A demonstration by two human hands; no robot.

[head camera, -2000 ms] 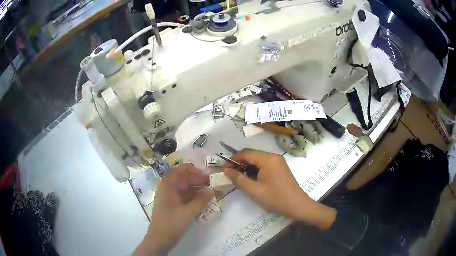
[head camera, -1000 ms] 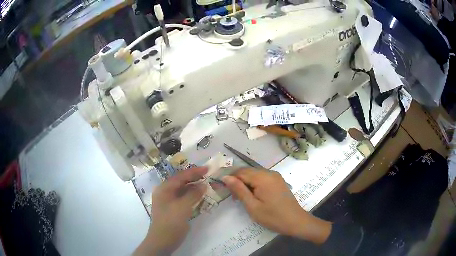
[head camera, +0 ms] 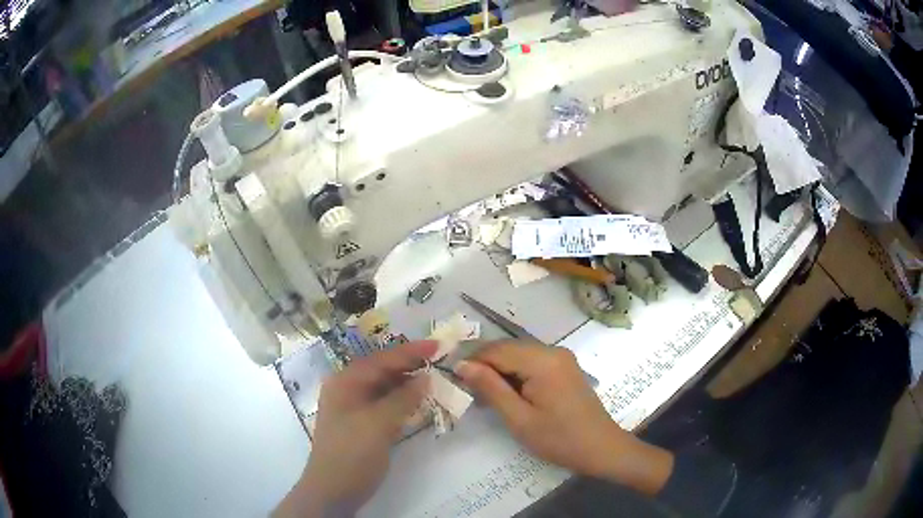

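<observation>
My left hand (head camera: 366,415) pinches small cream-white labels (head camera: 452,395) between thumb and fingers, to the right of the needle area. My right hand (head camera: 536,405) is closed on black thread snips, mostly hidden in the fingers, with the blade tips at the labels. Another small white label (head camera: 457,329) shows just above my fingertips. The grey tweezers (head camera: 496,316) lie on the machine bed beyond my right hand, apart from it. The presser foot area (head camera: 339,347) is left of my hands, with no dark cloth under it.
The off-white machine arm (head camera: 526,132) spans the view. Under it lie a long printed white label (head camera: 592,236), an orange-yellow stick (head camera: 572,269), beige-green bundles (head camera: 607,298) and a black handle (head camera: 681,270). Black garments (head camera: 71,445) are at left; dark pieces (head camera: 830,395) at right.
The snips have moved from above the labels to my left fingertips, their blades now mostly hidden. The tweezers show more fully. The view has shifted slightly, moving the machine rightward in the picture.
</observation>
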